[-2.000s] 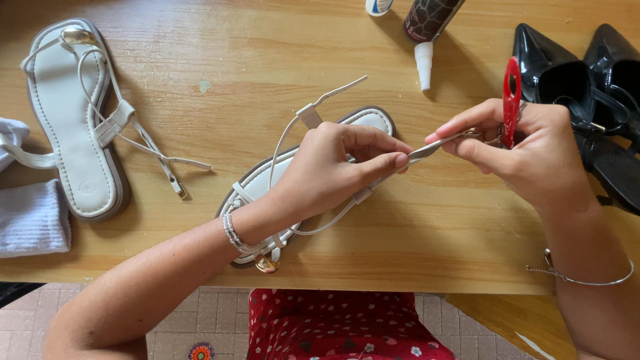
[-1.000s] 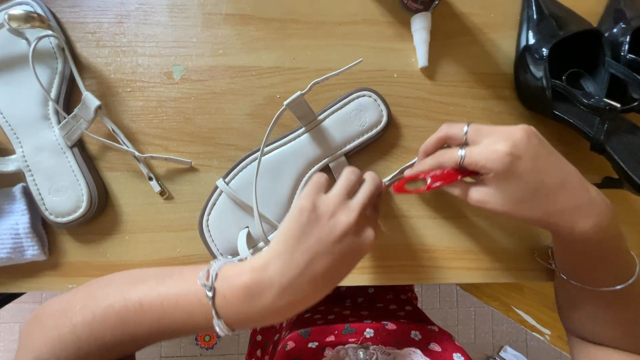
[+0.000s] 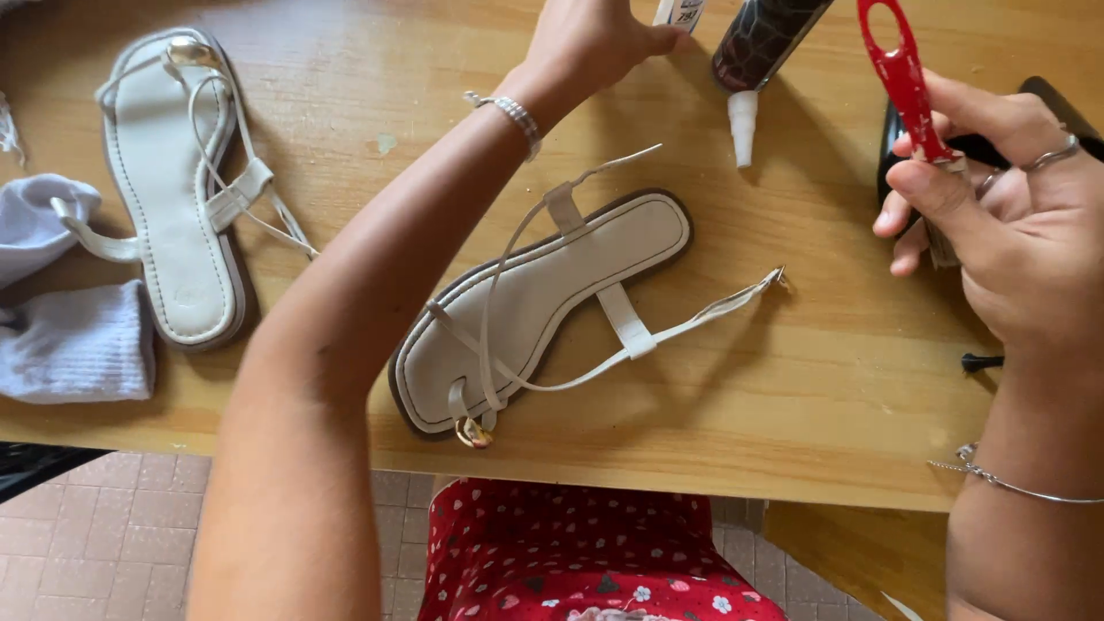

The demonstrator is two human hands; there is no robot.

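A white strappy sandal (image 3: 526, 319) lies sole down in the middle of the wooden table, its long buckle strap stretched out to the right. My left hand (image 3: 595, 43) reaches to the top edge, its thumb against a small white glue bottle (image 3: 681, 14); the fingers are partly out of view, so its hold is unclear. Beside it a dark patterned bottle (image 3: 759, 43) with a white nozzle points down the table. In my right hand (image 3: 1000, 181) is a brush with a red handle (image 3: 901, 82), pointing upward; its lower end is partly hidden by the fingers.
The other white sandal (image 3: 172, 198), with a gold toe ornament, lies at the left beside white ribbed socks (image 3: 78, 341). Black glossy shoes (image 3: 888, 147) are behind my right hand. The table's front edge runs above my red patterned clothing (image 3: 569, 543).
My left hand has left the middle sandal's strap and moved up to the white bottle. My right hand has moved away from the strap, raising the red handle. The buckle strap now lies free.
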